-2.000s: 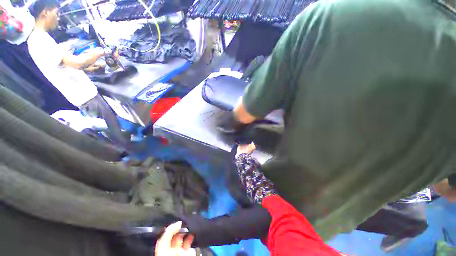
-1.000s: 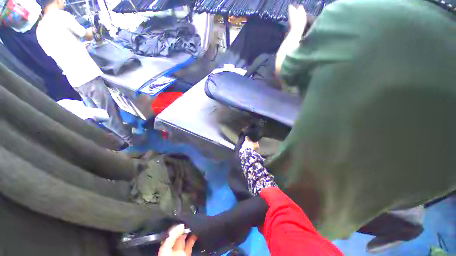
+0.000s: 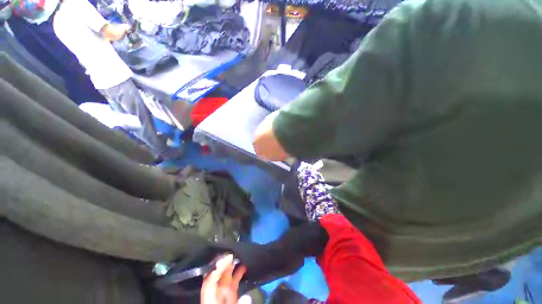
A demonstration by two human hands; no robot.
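My left hand (image 3: 223,284) is at the bottom centre. Its fingers are closed at a pale shiny strip (image 3: 187,275) on the edge of a black garment (image 3: 267,261). The garment stretches from there to beneath my right arm. My right arm, in a red sleeve (image 3: 353,261) with a floral cuff (image 3: 317,193), reaches forward to the edge of the grey table (image 3: 229,127). My right hand is almost fully hidden at the cuff's far end, beside another person's forearm, so its grip cannot be told.
A person in a green shirt (image 3: 451,136) fills the right side, close to my arm. Thick olive-brown garments (image 3: 71,166) hang at left, with a bunched olive garment (image 3: 199,205) beside them. A padded board (image 3: 279,92) is over the table. A person in white (image 3: 92,47) stands behind.
The green-shirted person's raised arm has come down over the table edge, near my right hand. My left hand has shifted slightly right. The view has moved, and my right hand is now more hidden.
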